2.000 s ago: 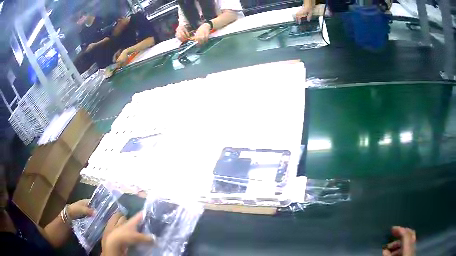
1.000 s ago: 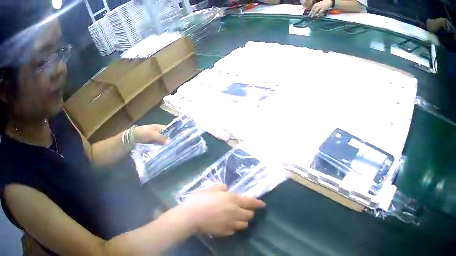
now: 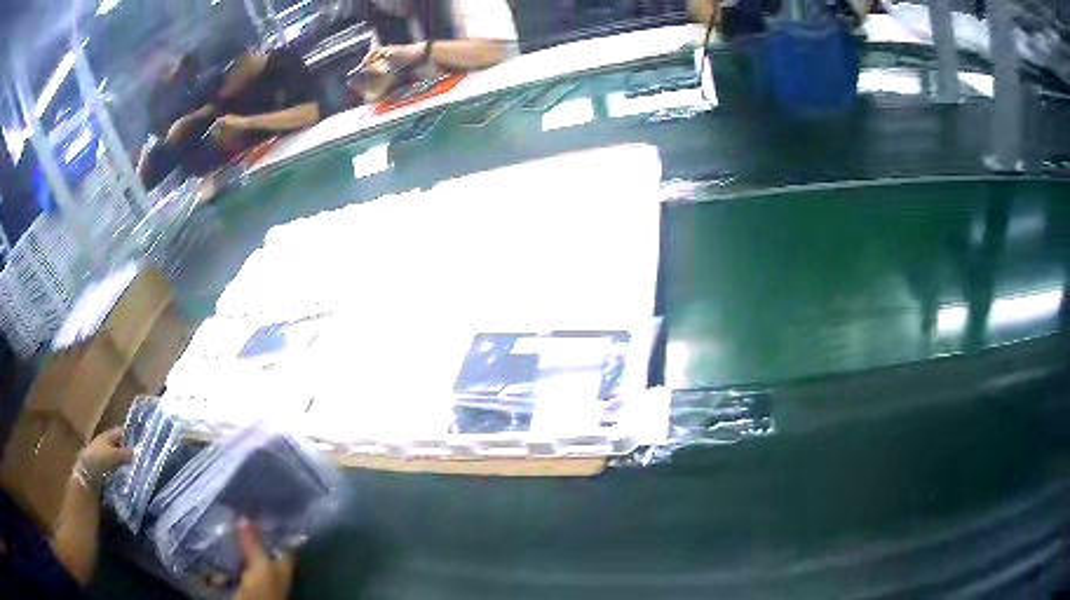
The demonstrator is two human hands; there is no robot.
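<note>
Neither of my hands is in view. A glaring white divided tray lies in front of me on the green surface, over a thin brown cardboard edge. A dark bagged phone part with a pale central area lies at its near right corner. A smaller-looking dark part lies at its left. A neighbouring person's hands at the lower left hold clear-bagged parts, blurred, beside the tray's near left edge.
An open brown carton with dividers stands at the far left. Crumpled clear film lies at the tray's right corner. The green belt extends right. People work opposite, near an orange-red mat. A blue bin hangs by metal posts.
The view swung left to the neighbouring person, then back right. A hand seen at the lower right two seconds ago is out of view. The neighbour's bagged parts are now fanned together at the lower left.
</note>
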